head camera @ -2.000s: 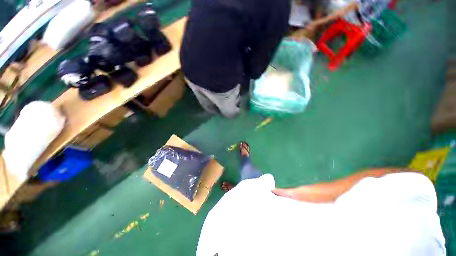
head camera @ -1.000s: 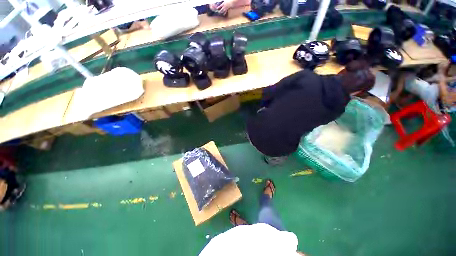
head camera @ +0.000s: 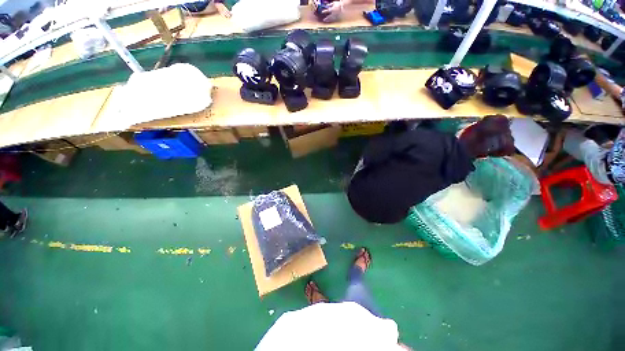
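Neither of my hands shows; only a sliver of skin sits at the bottom edge beside my white shirt. Nearest in front of me, a black parts bag (head camera: 284, 240) in shiny plastic with a white label lies on flat brown cardboard (head camera: 269, 283) on the floor. My sandalled feet stand just right of the cardboard. To the right is a pale green crate (head camera: 445, 236) with a clear liner and whitish contents. A person in black (head camera: 404, 171) bends beside it, head low by the bench.
A long wooden bench (head camera: 240, 120) crosses ahead, bearing black lamp-like units (head camera: 322, 68) and a white bundle (head camera: 171, 92). Below are a blue bin (head camera: 168, 144) and an open carton (head camera: 312, 140). A red stool (head camera: 576, 195) stands right; another person's foot (head camera: 15, 223) shows far left.
The view has swung level and the bench now runs across the frame. The person in black has bent lower behind the green crate. My bare arm, seen at first, has left the picture except a sliver.
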